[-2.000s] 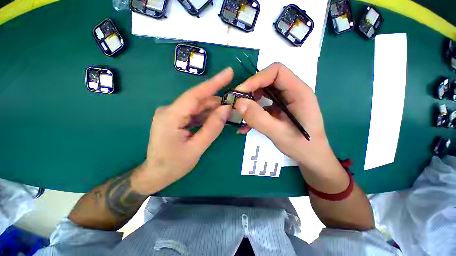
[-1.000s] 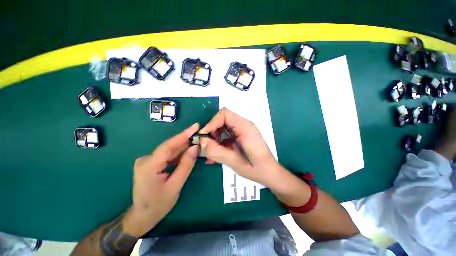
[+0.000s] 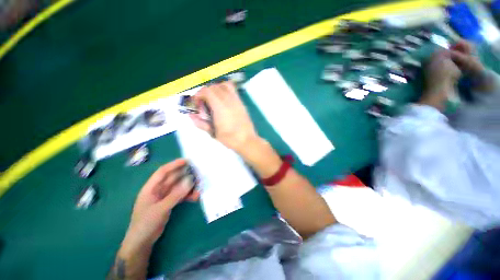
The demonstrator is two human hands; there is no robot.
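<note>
The frame is blurred. My left hand [image 3: 159,191] is over the mat left of the marked liner sheet [image 3: 222,210], its fingers closed around a dark watch housing [image 3: 189,179], mostly hidden. My right hand [image 3: 227,115] is at the top end of the white sheets, its fingertips at another housing [image 3: 188,104]; blur hides whether they grip it. A dark streak along its palm looks like the tweezers [image 3: 208,116]. More housings lie on the white strip [image 3: 153,117] and on the mat to the left [image 3: 138,155].
A plain white strip [image 3: 288,117] lies right of my right hand. A large cluster of units [image 3: 378,54] lies at the upper right, near another person's hands [image 3: 447,71]. Beyond the yellow line [image 3: 263,53], one unit [image 3: 236,16] is on the green conveyor.
The view has swung right and tilted. My hands have parted: the right has moved up to the housings on the white sheets, while the left stays low with the housing.
</note>
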